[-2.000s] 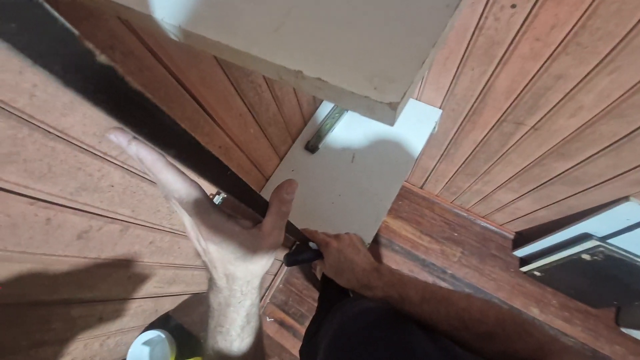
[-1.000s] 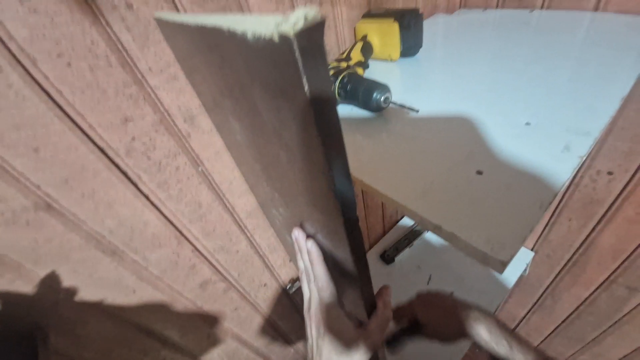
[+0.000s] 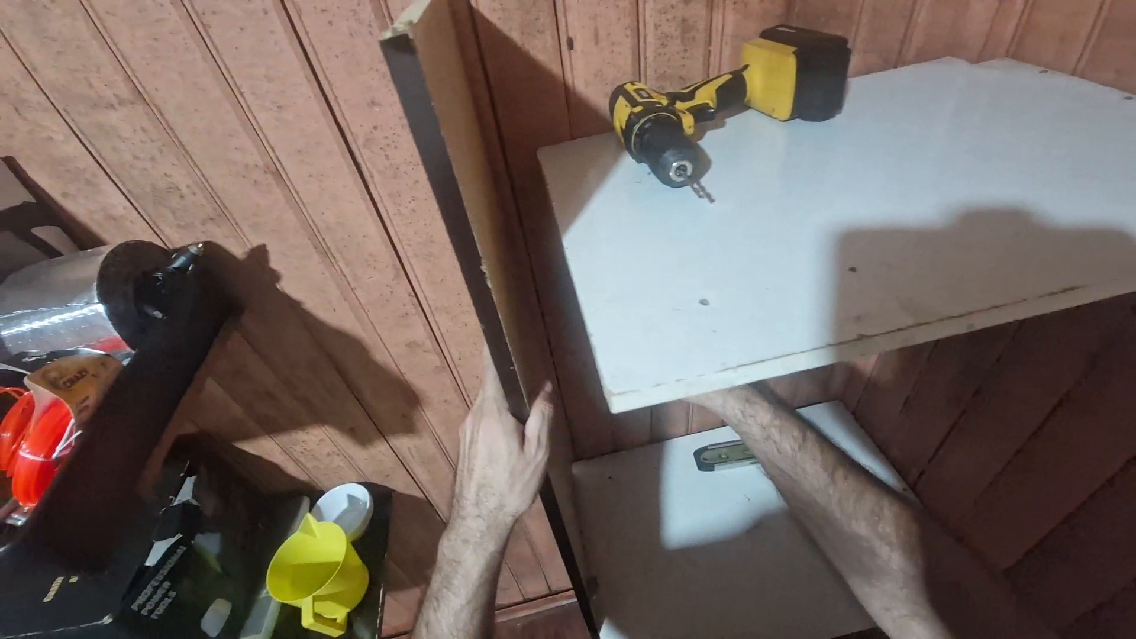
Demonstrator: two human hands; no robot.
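A long dark-edged board point(image 3: 461, 222) stands upright against the wooden plank wall, beside two white shelves. My left hand point(image 3: 501, 453) grips its edge, thumb on the right face and fingers on the left. My right forearm reaches beneath the upper white shelf point(image 3: 781, 266); the hand itself is hidden there, so its hold cannot be seen. On that shelf lies a yellow and black cordless drill point(image 3: 661, 133) with a bit in its chuck. On the lower white shelf point(image 3: 719, 550) rests a small level point(image 3: 723, 456), partly behind my right forearm.
At the left, a dark shelf point(image 3: 133, 426) holds a clear cylindrical container and orange-red rolls. Below it are a black power tool box point(image 3: 160, 568), a yellow plastic jug point(image 3: 319, 568) and a white round lid or cup point(image 3: 344, 508). The upper shelf's front edge juts out over my right forearm.
My right hand, near the board's lower part two seconds ago, has gone out of sight under the upper shelf. My left hand now wraps the board's edge. The view has shifted considerably.
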